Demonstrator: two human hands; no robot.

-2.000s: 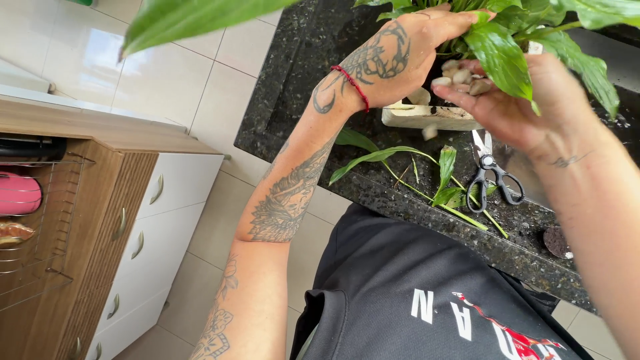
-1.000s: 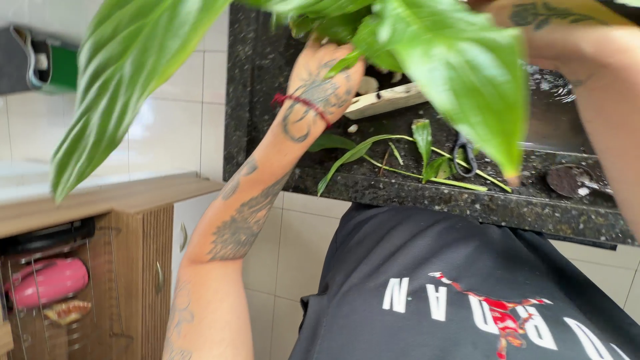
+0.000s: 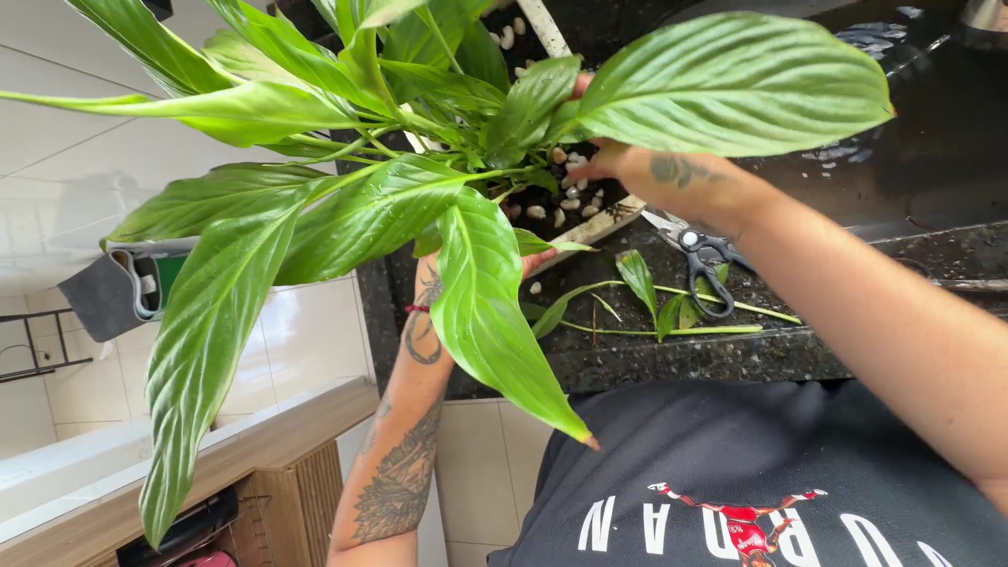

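A leafy peace lily plant (image 3: 378, 189) grows in a white rectangular planter (image 3: 594, 224) that holds dark soil and white pebbles (image 3: 573, 203). My right hand (image 3: 610, 161) reaches into the planter at the plant's right side, its fingers at the pebbles and partly behind a large leaf; whether it holds anything cannot be told. My left hand (image 3: 537, 261) is at the planter's near side, mostly hidden behind leaves, with some fingertips showing by the rim. Scissors with black handles (image 3: 705, 268) lie on the counter beside the planter, near cut leaves and stems (image 3: 642, 295).
The planter stands on a dark speckled stone counter (image 3: 787, 354). A wet sink basin (image 3: 906, 173) lies at the right. One loose pebble (image 3: 535, 288) is on the counter. Below left are a wooden cabinet (image 3: 315, 488) and the tiled floor (image 3: 480, 472).
My right hand, holding pebbles two seconds ago, went off to the right and is now back at the planter. My left hand has moved to the planter's near side. The view has shifted.
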